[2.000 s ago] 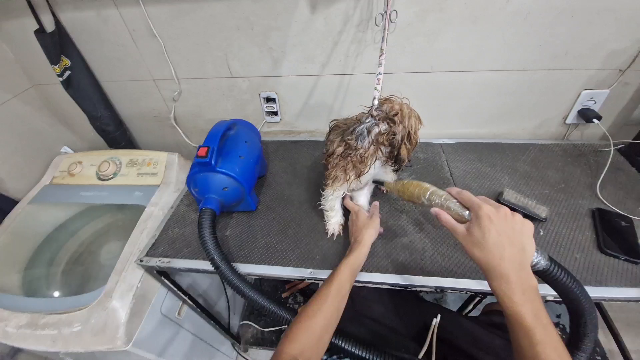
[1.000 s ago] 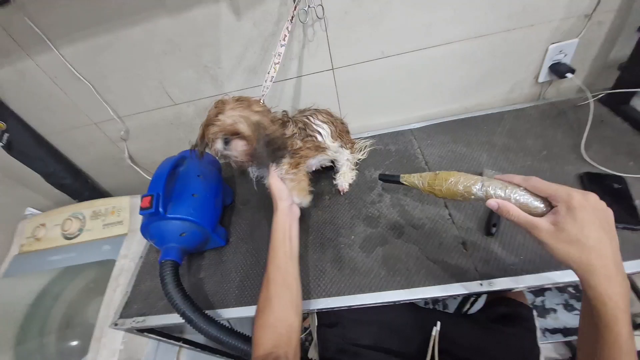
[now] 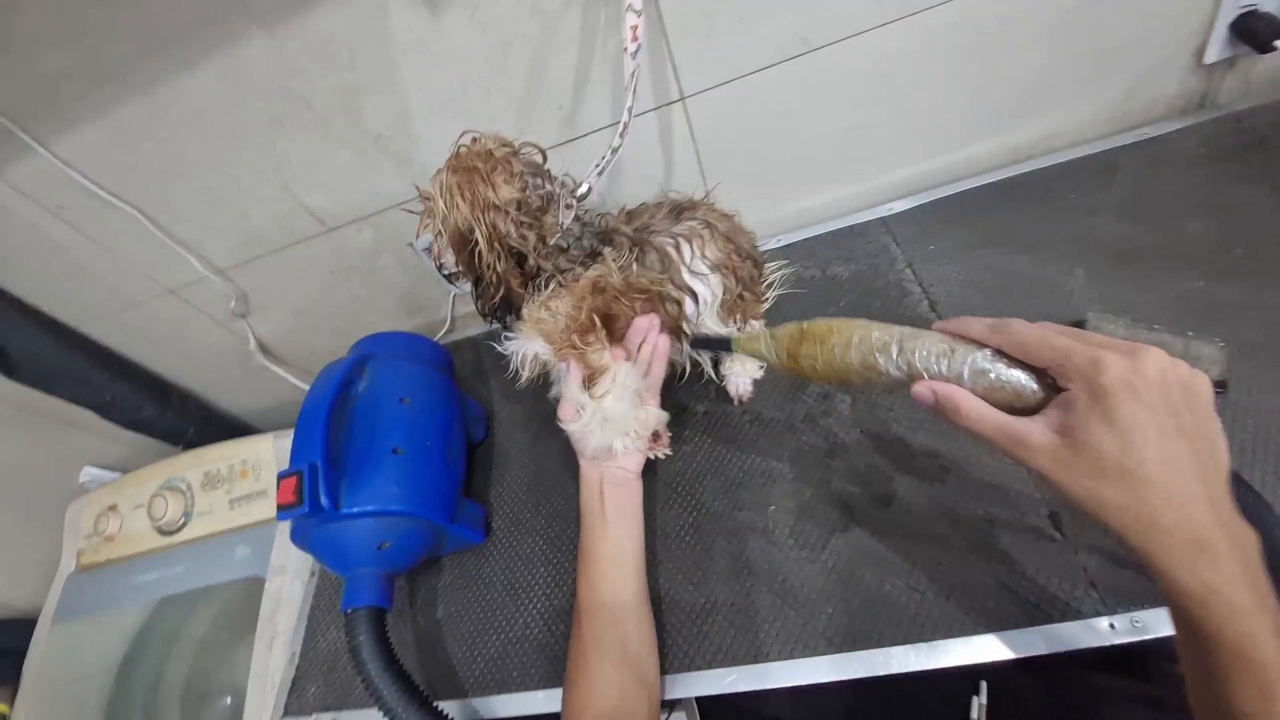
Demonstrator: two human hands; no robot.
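Observation:
A small brown and white dog [image 3: 640,270] with wet fur stands on the black textured table mat [image 3: 800,560], its head toward the left. A patterned leash [image 3: 625,100] runs up from its neck. My left hand [image 3: 615,400], palm up, supports one of the dog's white front paws [image 3: 620,415] from below. My right hand [image 3: 1080,410] grips the dryer's wrapped nozzle [image 3: 860,360], which is covered in yellowish tape and clear plastic. Its black tip points left at the dog's underside, close to my left fingers.
A blue pet dryer [image 3: 390,450] with a red switch stands at the table's left end, its black hose [image 3: 385,660] running down. Beyond it is a washing machine [image 3: 170,520]. A brush [image 3: 1160,345] lies behind my right hand. A plug [image 3: 1255,30] sits in the wall outlet.
The dog first faced away to the right, then turned left. My left hand now holds its front paw. The nozzle has come back close to the dog from farther right.

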